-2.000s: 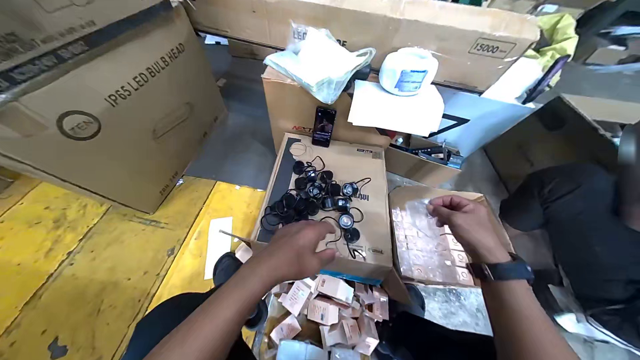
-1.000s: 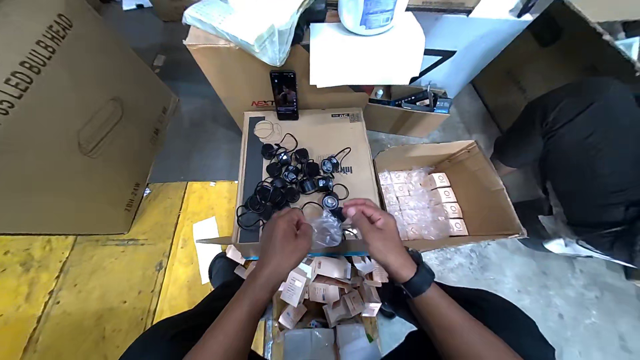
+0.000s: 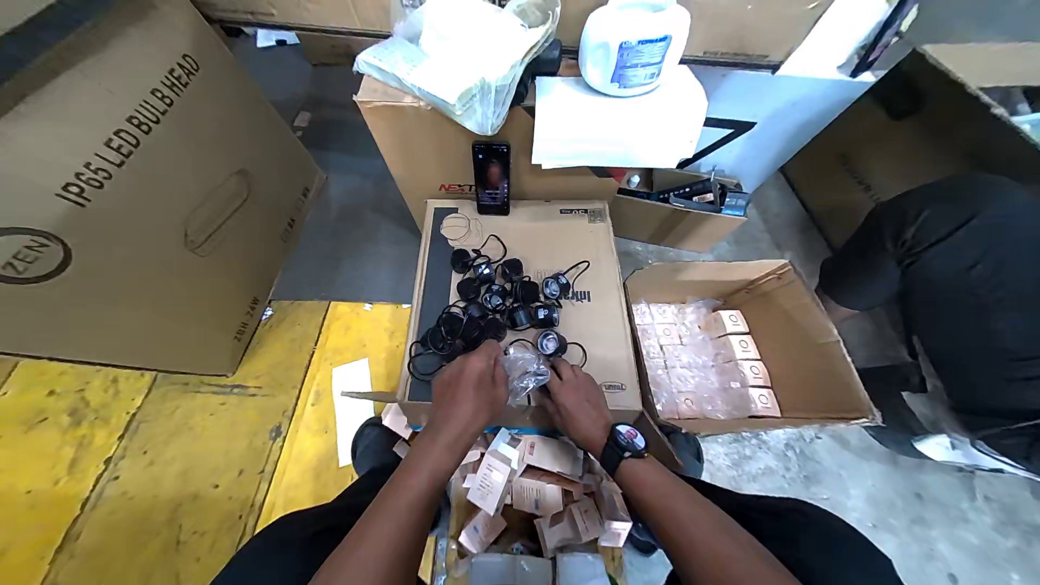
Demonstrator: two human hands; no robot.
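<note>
Clear plastic wrap (image 3: pixel 526 372) lies between my two hands at the near edge of a flat cardboard box (image 3: pixel 597 325). My left hand (image 3: pixel 471 386) is closed on the wrap's left side. At its right side is my right hand (image 3: pixel 577 402), its fingers bent against the wrap and partly hidden, so its grip is unclear. Just beyond, several small black round lamp units with cables (image 3: pixel 496 296) lie in a pile on the box. One unit with a clear lens (image 3: pixel 552 343) sits right by the wrap.
Small cartons (image 3: pixel 536 496) fill a container below my hands. An open cardboard box (image 3: pixel 812 357) at right holds bubble wrap (image 3: pixel 691 357) and small boxes. A phone (image 3: pixel 491 179) leans upright behind the pile, near a white plastic jug (image 3: pixel 634 45). Another person's leg (image 3: pixel 967 301) is at far right.
My right hand was at the bubble wrap in the right box two seconds ago; now it is beside my left hand, with clear wrap between them. The view has shifted.
</note>
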